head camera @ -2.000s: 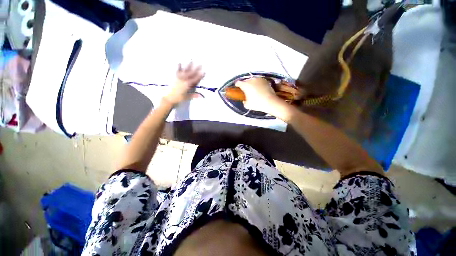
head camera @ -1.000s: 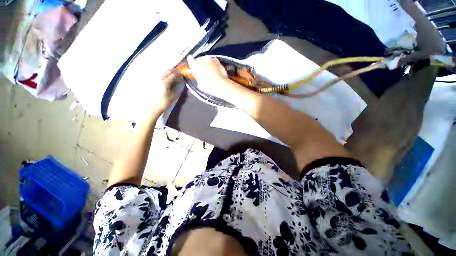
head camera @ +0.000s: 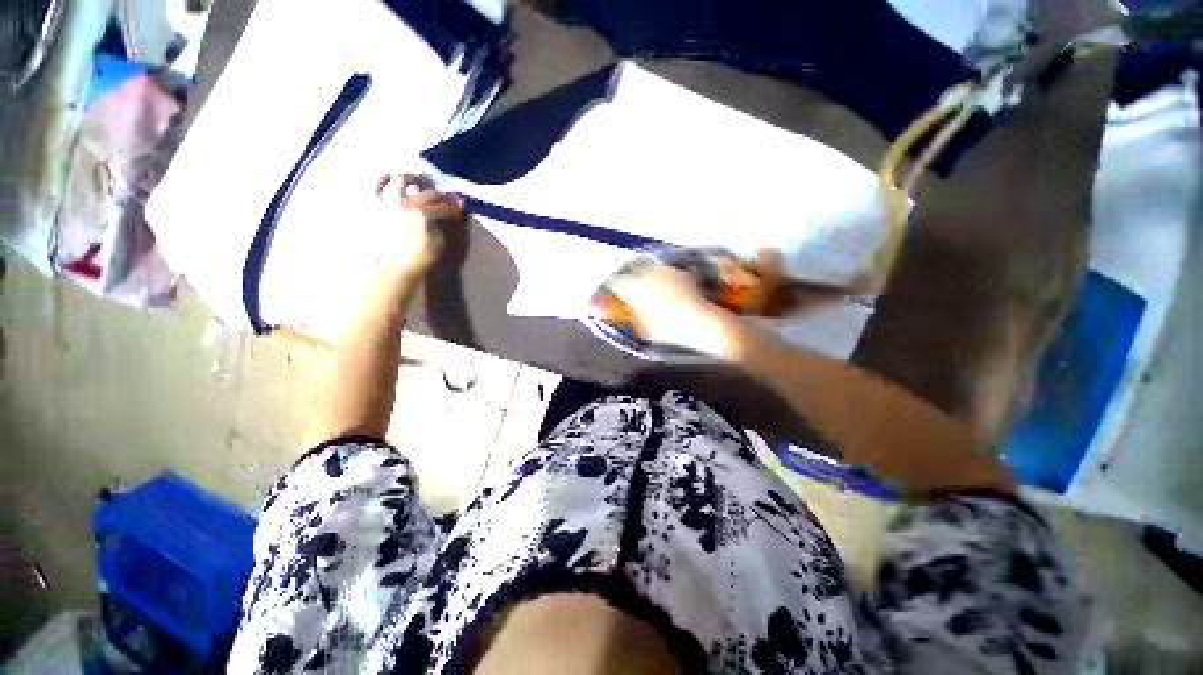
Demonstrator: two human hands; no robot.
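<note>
My right hand [head camera: 679, 310] is closed on the orange-brown handle of the steam iron [head camera: 611, 317], blurred. The iron lies over the near edge of the white garment panel [head camera: 739, 158], at the right part of its narrow navy strip [head camera: 554, 222]. My left hand [head camera: 425, 224] has its fingers curled at the strip's left end, gripping the panel there. A navy curved piece [head camera: 528, 143] shows beyond the strip. The fingertips are partly hidden.
White panels with a dark strip [head camera: 310, 172] lie at the left table edge. Navy pieces [head camera: 778, 40] lie at the far side. The yellow hose [head camera: 902, 158] runs from the right. A blue sheet [head camera: 1082, 382] is at right, a blue crate [head camera: 172, 560] on the floor.
The iron has moved right, away from my left hand, after an earlier move left. The panel now shows a navy strip and a navy curved end. My left hand has shifted slightly left.
</note>
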